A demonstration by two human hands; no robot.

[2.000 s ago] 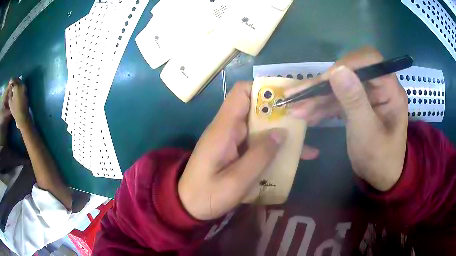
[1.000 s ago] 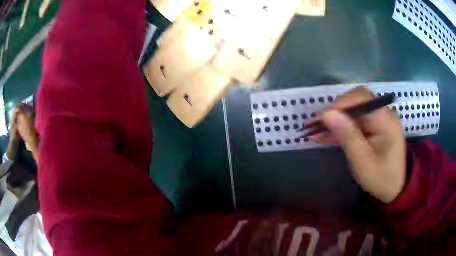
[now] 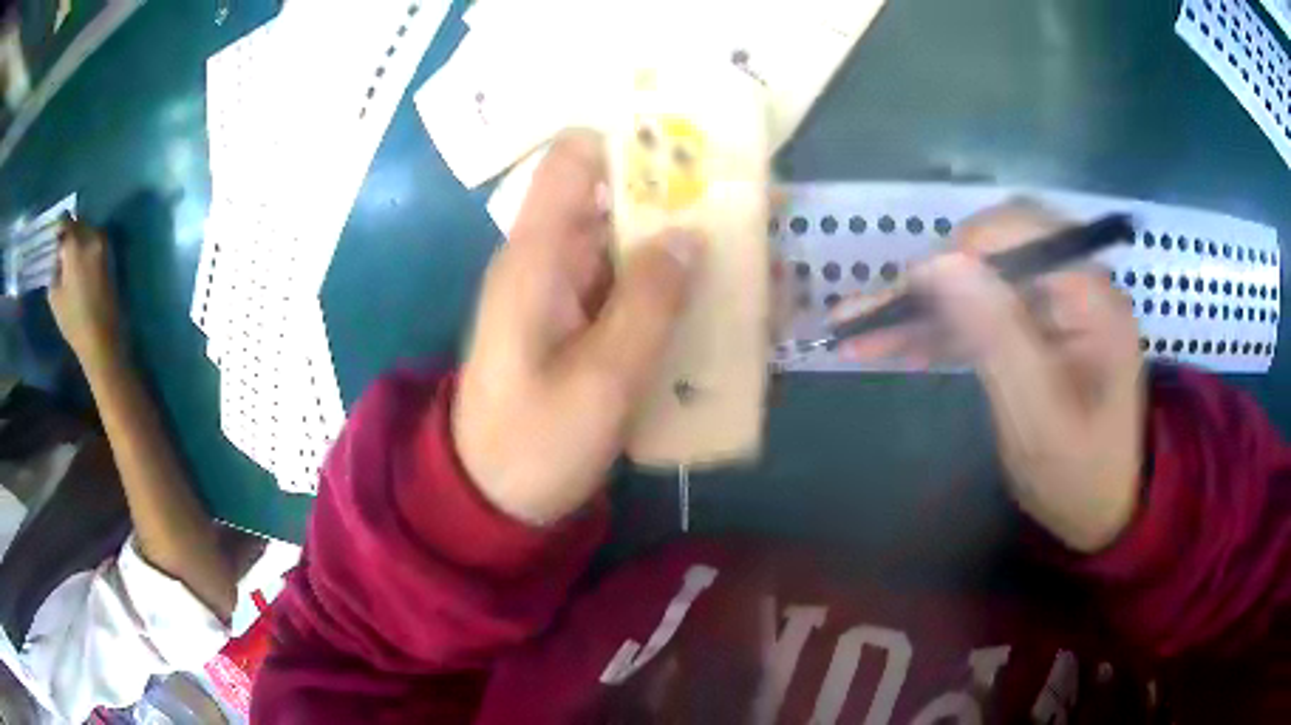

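My left hand (image 3: 559, 347) holds a cream back cover (image 3: 708, 312) upright in view, blurred, thumb on its face. Its yellow camera area (image 3: 666, 162) is at the top, with dark spots, and a small dark logo shows near the lower end. My right hand (image 3: 1026, 333), also blurred, holds dark tweezers (image 3: 977, 283) over the white lens sheet (image 3: 1203, 298), right of the cover. The tweezers' pale tip points left at the sheet's lower left part, near the cover's edge. Whether the tip holds a piece cannot be told.
More cream back covers (image 3: 814, 64) overlap beyond my left hand. Overlapping white dotted sheets (image 3: 269, 241) lie at the left, and another dotted sheet (image 3: 1246, 64) at the upper right. Another person's forearm (image 3: 142, 425) is at the left edge. A thin pale line crosses the green surface.
One second ago my left arm reached across toward the pile; now it is back and my left hand holds a cover. The tweezers tip has moved slightly left over the sheet.
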